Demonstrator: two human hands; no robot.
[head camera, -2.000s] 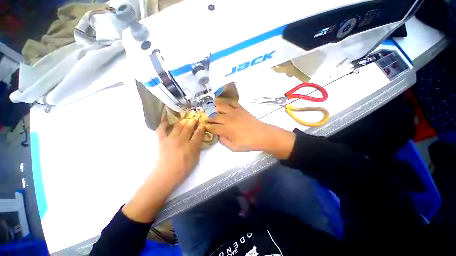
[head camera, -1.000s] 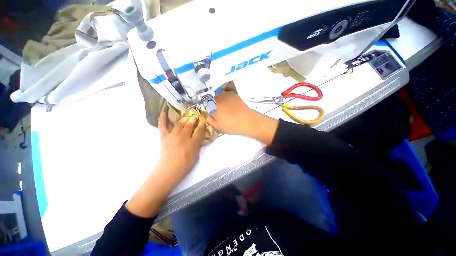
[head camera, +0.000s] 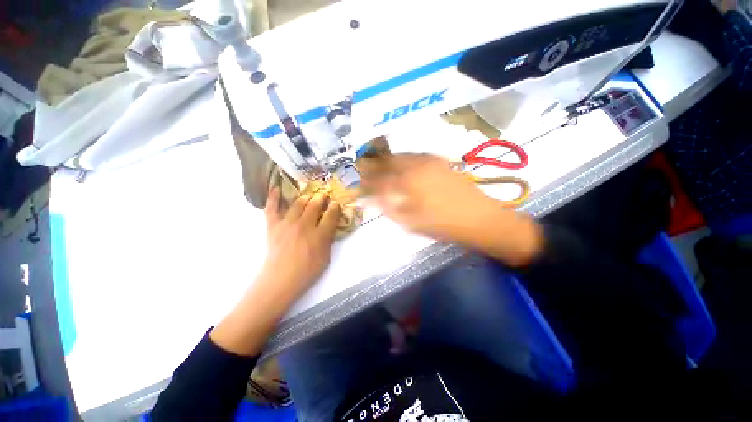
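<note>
The khaki garment piece lies bunched under the head of the white sewing machine. Its lit edge is at the presser foot. My left hand lies on the khaki cloth just left of the needle, fingers pressing it to the table. My right hand is motion-blurred, to the right of the needle; whether its fingers hold anything cannot be told. The scissors, with one red and one yellow loop, lie behind the right hand, which hides their blades.
White lining and more khaki cloth lie at the back left of the white table. A small khaki piece lies behind the scissors. A blue bin stands below the table at right.
My right hand has moved away from the needle toward the right, now over the scissors' blades. My left hand stays on the khaki cloth. The view has shifted slightly.
</note>
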